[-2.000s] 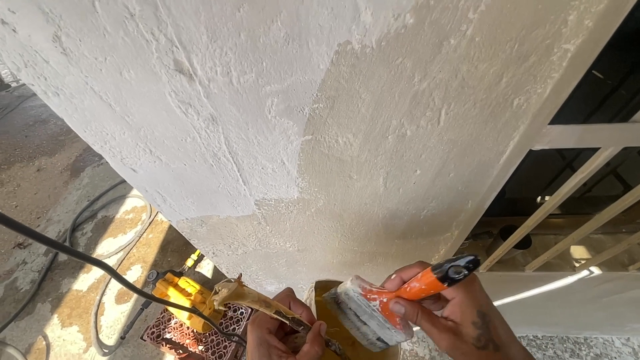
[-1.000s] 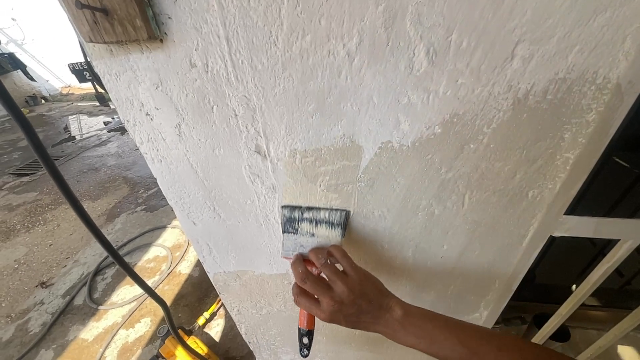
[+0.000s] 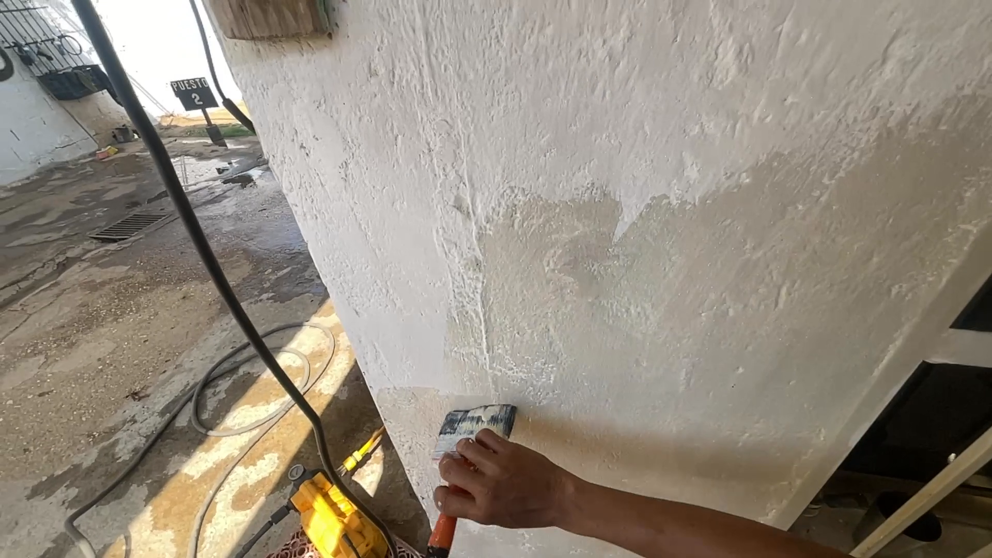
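Observation:
My right hand (image 3: pixel 504 482) grips a flat paintbrush (image 3: pixel 474 430) by its orange-red handle, which points down. The dark bristles, smeared with pale paint, are against the lower part of a rough plastered wall (image 3: pixel 372 147). A darker beige-grey coat (image 3: pixel 775 279) covers the wall's middle and right, with an uneven upper edge; the plaster above and to the left is whiter. My left hand is outside the view.
A black cable (image 3: pixel 198 232) hangs at the left. Below it are a yellow machine (image 3: pixel 329 515) and a coiled grey hose (image 3: pixel 205 387) on the floor. A wooden block (image 3: pixel 271 17) juts from the wall; pale metal bars (image 3: pixel 926 496) stand lower right.
The brush has left the container and is now low on the wall, below its place one second ago. The beige-grey patch reaches farther left. My left hand and the container have left the view.

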